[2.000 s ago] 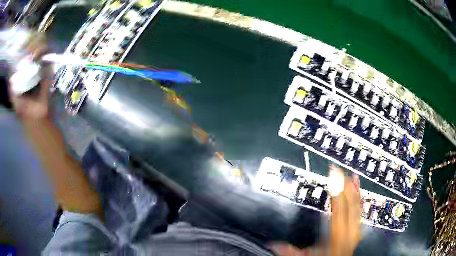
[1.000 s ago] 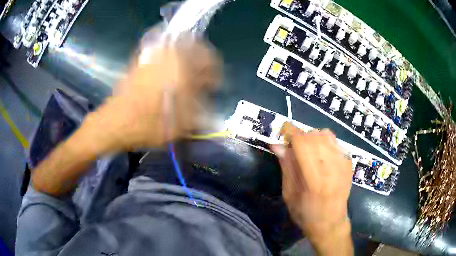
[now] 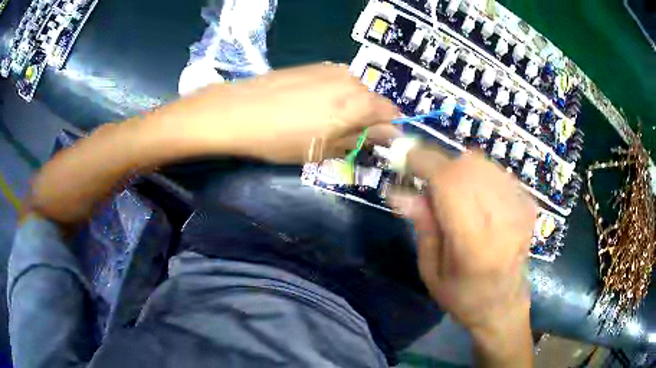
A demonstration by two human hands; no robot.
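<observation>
A long white housing with a circuit board [image 3: 547,228] lies nearest me, its middle hidden under my hands. My left hand [image 3: 338,115] reaches across from the left over the housing's left part; its fingertips are blurred among thin wires. A green-yellow wire [image 3: 358,147] and a blue wire [image 3: 424,116] stick out by its fingers. My right hand [image 3: 478,230] is over the housing's middle, fingers bent, with a pale cap [image 3: 401,154] on one digit. The fingertips of both hands nearly meet; what they pinch is too blurred to tell.
Several white housings with boards [image 3: 467,129] lie in parallel rows behind. A copper strip pile [image 3: 629,244] lies at right. A white plug [image 3: 200,77] and crinkled clear plastic bag [image 3: 234,43] lie at upper left. More units [image 3: 43,43] stand at far left. A pale rail borders a green surface.
My left hand has moved right, onto the nearest housing beside my right hand. The wires now lie over the boards, and the plug and plastic show behind my left forearm. The view has shifted slightly.
</observation>
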